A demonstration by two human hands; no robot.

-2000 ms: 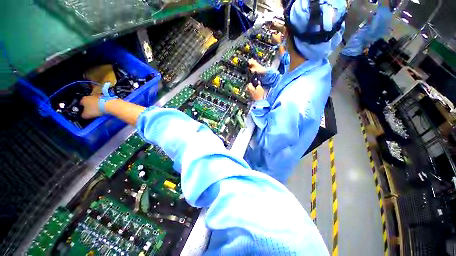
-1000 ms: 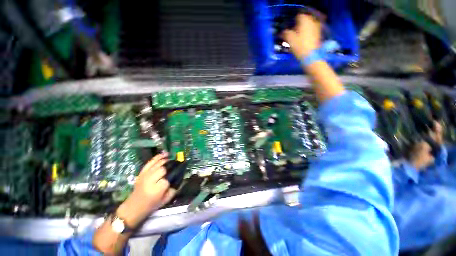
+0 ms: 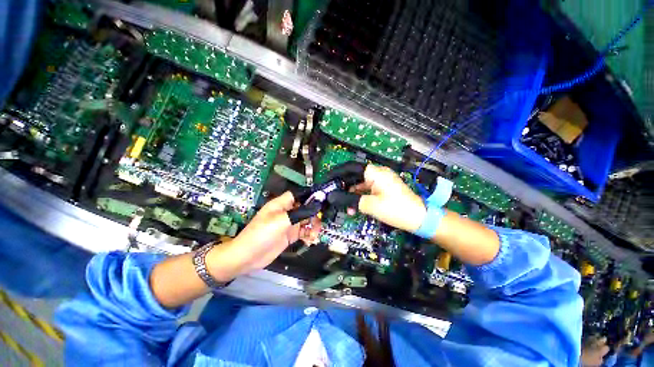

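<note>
My left hand [image 3: 262, 233], with black finger cots and a wristwatch, and my right hand [image 3: 393, 201], with black finger cots and a light blue wrist strap [image 3: 434, 209], meet in the middle. Their fingertips close on a small dark part with a silvery face [image 3: 325, 191], apparently a capacitor; its exact shape is partly hidden by the cots. They are above a green circuit board [image 3: 362, 240] in a black carrier, and hide much of it.
A populated board [image 3: 222, 154] lies to the left, with a narrow green strip [image 3: 197, 57] above it. A blue bin [image 3: 606, 154] with loose dark parts and a tan piece stands upper right. Dark grid trays [image 3: 409, 64] are behind the rail. Coworkers' hands [image 3: 594, 351] show lower right.
My right hand has left the blue bin and come down to meet my left hand over the board. A small part now shows between the fingertips. The view has swung and tilted.
</note>
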